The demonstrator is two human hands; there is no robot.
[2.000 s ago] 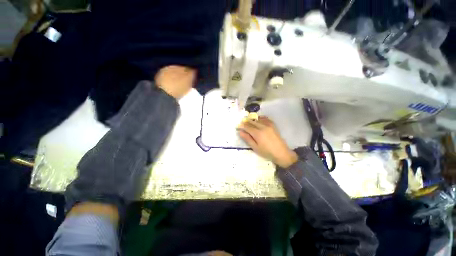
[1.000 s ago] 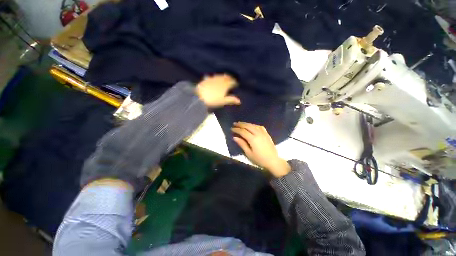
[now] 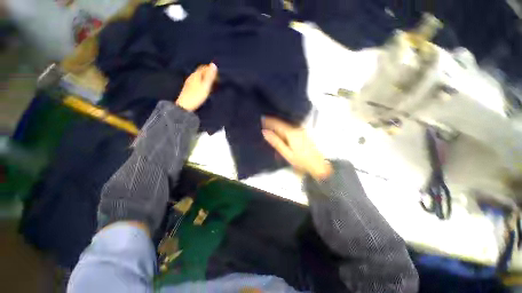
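Observation:
A dark navy garment piece lies in folds on the white table, left of the sewing machine. My left hand is on the cloth at its left part. Whether its fingers grip the cloth cannot be told. My right hand lies on the cloth's right edge, near the table front, fingers spread and slightly blurred. A flap of the cloth hangs between the hands towards the front edge. The needle area is blurred, and the cloth is apart from it.
Black scissors lie under the machine arm. A white label shows on navy cloth at the back left. A yellow strip runs along the left. Scraps lie on the green floor.
The cloth has moved left, away from the machine's needle area. My left hand has moved left and back with it. My right hand has shifted slightly up on the cloth.

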